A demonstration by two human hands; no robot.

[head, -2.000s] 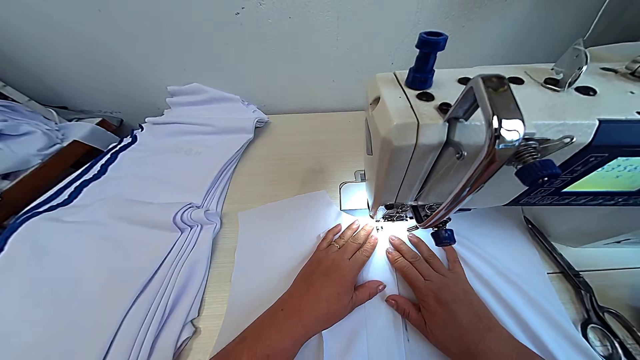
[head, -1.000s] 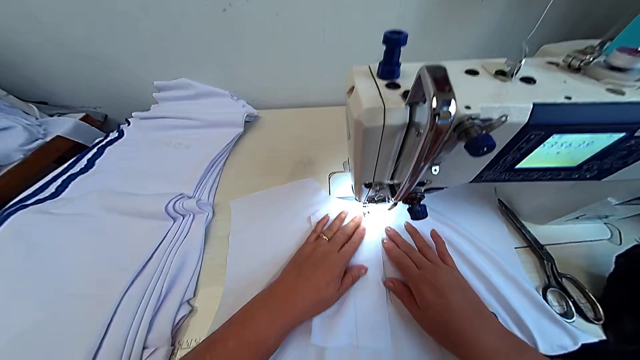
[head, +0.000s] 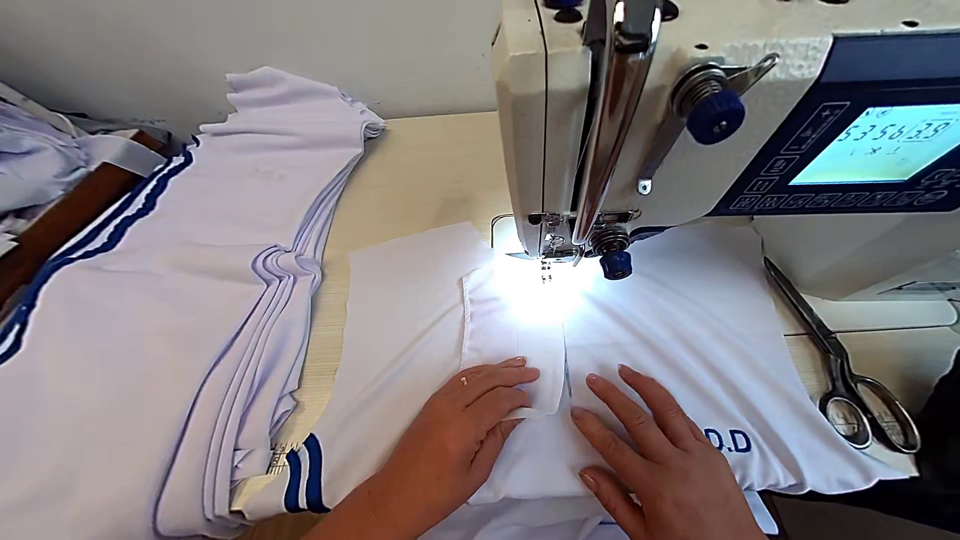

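Observation:
White fabric (head: 405,322) with dark blue lettering at the right and blue stripes at the lower left lies under the head of a sewing machine (head: 600,150). A narrow white placket strip (head: 487,330) runs on it toward the brightly lit needle area. My left hand (head: 457,427), with a ring, rests on the strip's lower end, its fingers curled against the cloth. To its right, beside the slit, my right hand (head: 660,457) lies on the fabric with fingers spread. The glare hides the fabric's detail at the needle.
A stack of white cut fabric pieces (head: 172,300) with blue trim covers the left side. Metal scissors (head: 840,367) lie at the right, beside the machine bed. Behind the stack are a brown wooden edge (head: 75,210) and more white cloth. A wall stands behind the table.
Both hands have moved back from the needle area toward my body. The left hand's fingers, flat before, are now curled. The view has shifted closer to the work.

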